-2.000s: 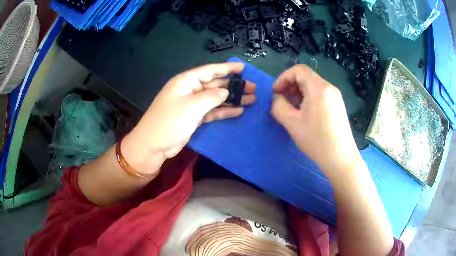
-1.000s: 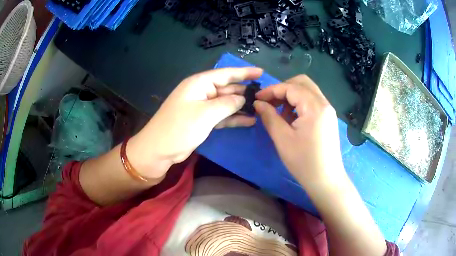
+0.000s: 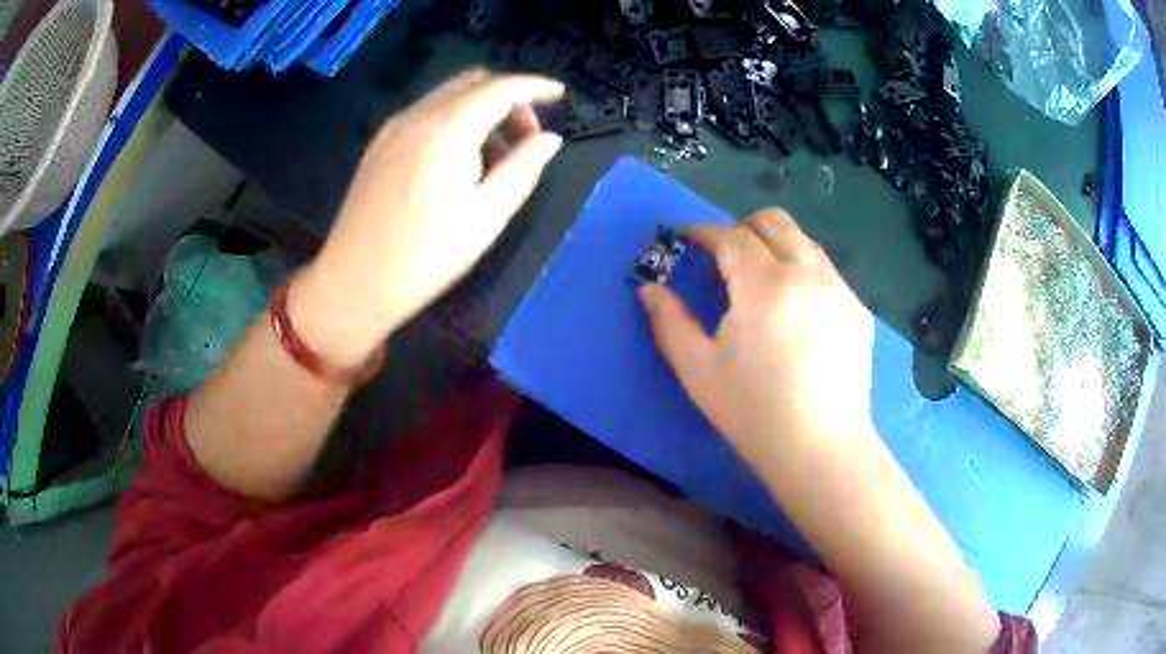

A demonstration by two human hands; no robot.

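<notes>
A small black plastic unit is at the fingertips of my right hand, over the far left part of the blue sheet. My thumb and index finger are on either side of it; whether it rests on the sheet cannot be told. My left hand is raised at the left, blurred, thumb and fingers apart, with nothing seen in it. It is near the left end of the pile of loose black parts at the back.
A shallow box of glittering pieces stands at the right. A clear bag lies back right, blue sheets back left. A pale basket is far left; a greenish bag hangs low left.
My left hand has let go of the black unit and moved left and back. My right hand now has the unit at its fingertips over the blue sheet.
</notes>
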